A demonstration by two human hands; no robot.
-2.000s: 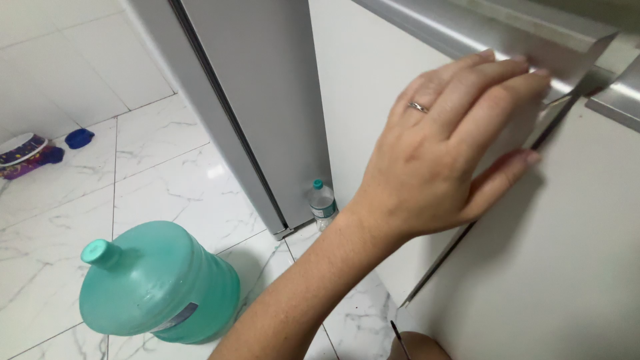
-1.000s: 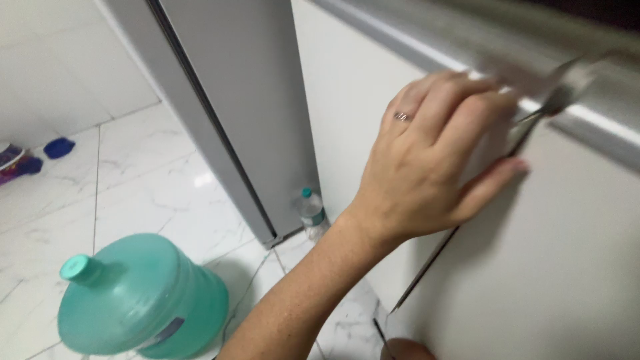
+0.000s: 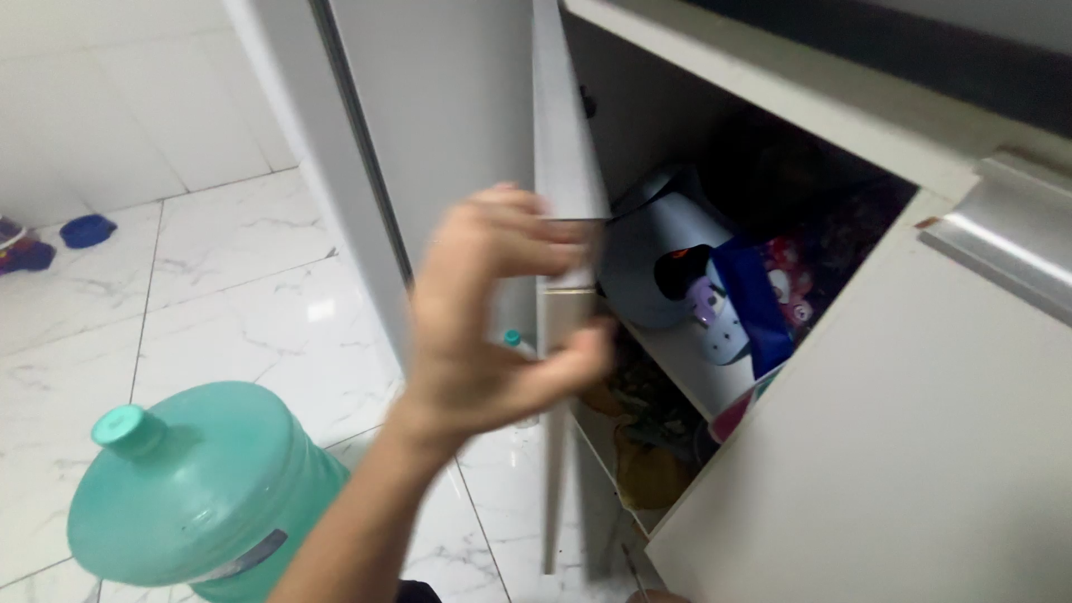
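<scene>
My left hand [image 3: 502, 310], blurred, is at the edge of a white cabinet door [image 3: 571, 159] that stands swung out. Its bent fingers overlap the door edge and the thumb is apart below them; whether they grip it cannot be told. Inside the cabinet, right of the hand, lie a pale, curved item [image 3: 649, 276], a dark blue item [image 3: 758, 306] and a red patterned item [image 3: 787, 268]. A lower space holds a yellowish-brown item [image 3: 649, 469]. My right hand is out of view.
A large green water jug [image 3: 209, 494] stands on the marble-look floor at lower left. A small bottle with a green cap [image 3: 512, 337] is partly hidden behind my hand. The grey appliance [image 3: 435, 92] is left of the door. A metal handle [image 3: 1013, 234] is at right.
The cabinet door has swung out, and the inside now shows. My left hand was at the metal handle along the top of the door front; it has moved left with the door.
</scene>
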